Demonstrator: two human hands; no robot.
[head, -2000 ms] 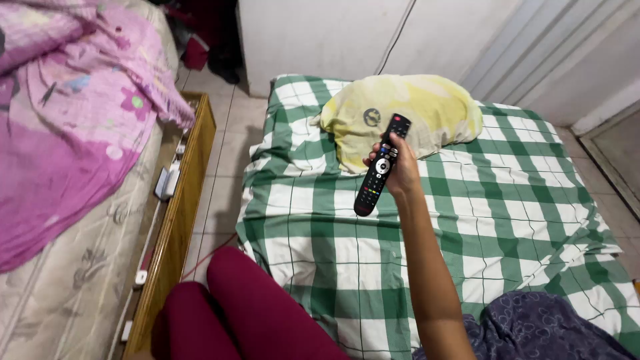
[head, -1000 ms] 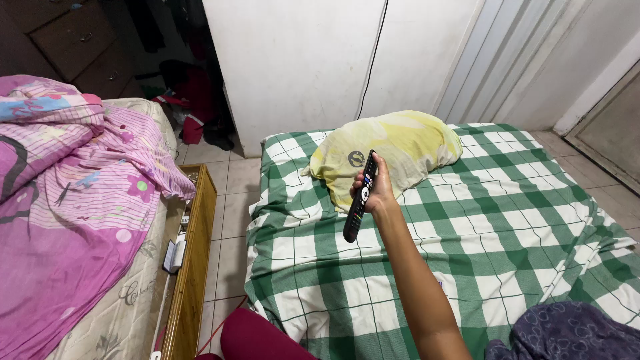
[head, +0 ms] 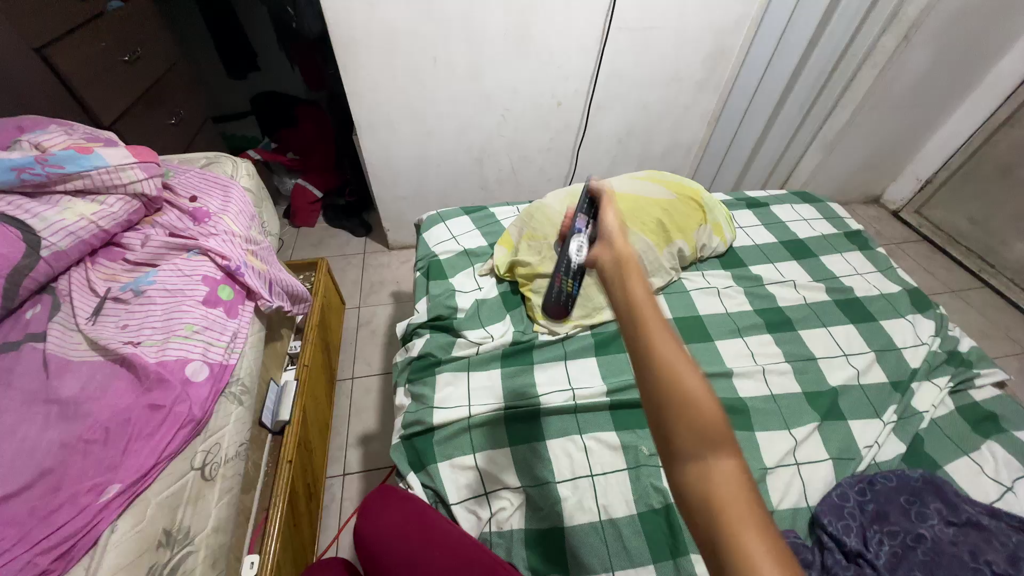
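Observation:
A black remote control (head: 566, 276) with a pale round button pad and small coloured buttons is gripped in my right hand (head: 604, 228). It tilts, its lower end toward the left, and is slightly blurred. My right arm reaches up from the lower right over a bed with a green and white checked sheet (head: 576, 424). Behind the remote lies a yellow and white pillow (head: 680, 216) at the head of that bed. My left hand is out of the frame.
To the left, a mattress (head: 200, 480) bears a pink patterned blanket (head: 144, 360), beside a wooden bed rail (head: 308, 432). Tiled floor (head: 360, 320) runs between the beds. Dark bunched cloth (head: 904, 520) lies lower right. A dark chest of drawers (head: 120, 64) stands back left.
The remote, lower over the sheet two seconds ago, is now in front of the pillow, turned more edge-on. It has stayed in my right hand. The view has tilted up.

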